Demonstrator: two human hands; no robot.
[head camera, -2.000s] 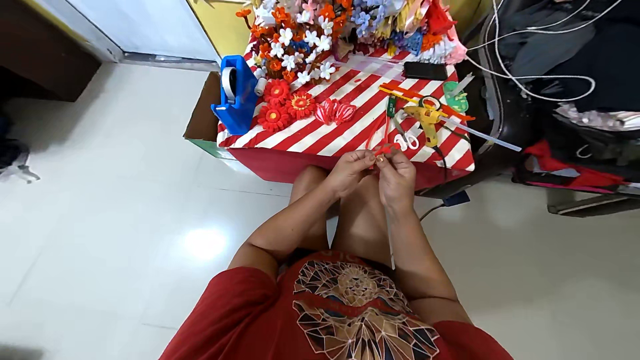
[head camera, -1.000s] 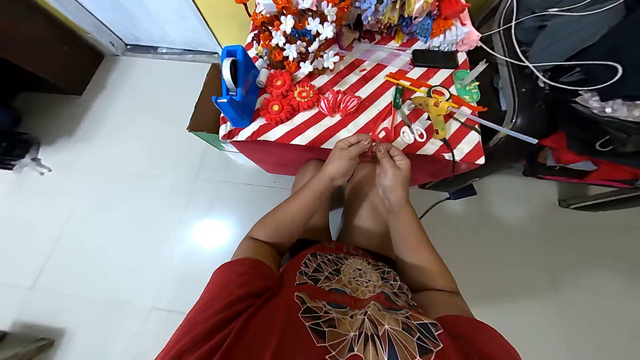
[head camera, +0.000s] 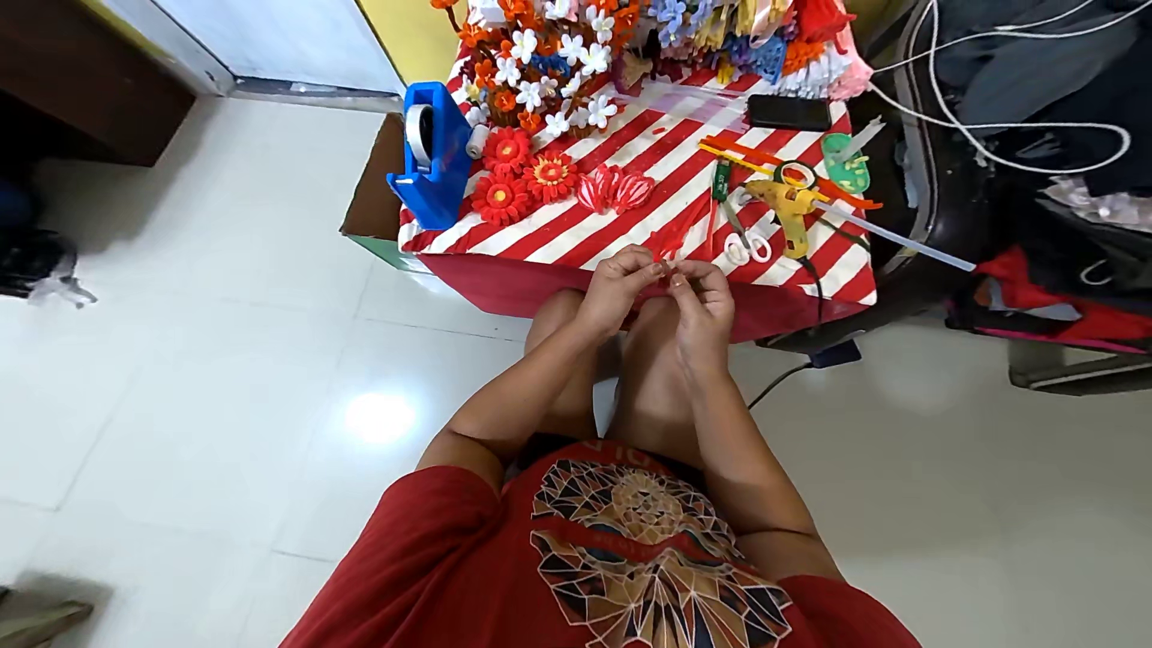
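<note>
My left hand (head camera: 623, 281) and my right hand (head camera: 703, 301) meet fingertip to fingertip at the near edge of the striped table. Between them they pinch a small red piece (head camera: 667, 269), mostly hidden by the fingers; its kind is unclear. Red strips (head camera: 670, 241) lie just beyond. White-handled scissors (head camera: 747, 247) and a yellow glue gun (head camera: 789, 209) with a clear glue stick (head camera: 900, 237) rest to the right. Red flowers (head camera: 501, 198) and a red-and-white striped petal piece (head camera: 615, 189) lie to the left.
A blue tape dispenser (head camera: 434, 157) stands at the table's left edge. White and orange flowers (head camera: 540, 67) fill the back. A black phone (head camera: 789, 112), a green dish (head camera: 845, 165) and orange pipe cleaners (head camera: 747, 155) lie at the right. A dark cable (head camera: 817, 286) hangs over the front edge.
Two seconds ago a pale strip hung down from my right hand; it no longer shows. Both hands still work together at the table's near edge.
</note>
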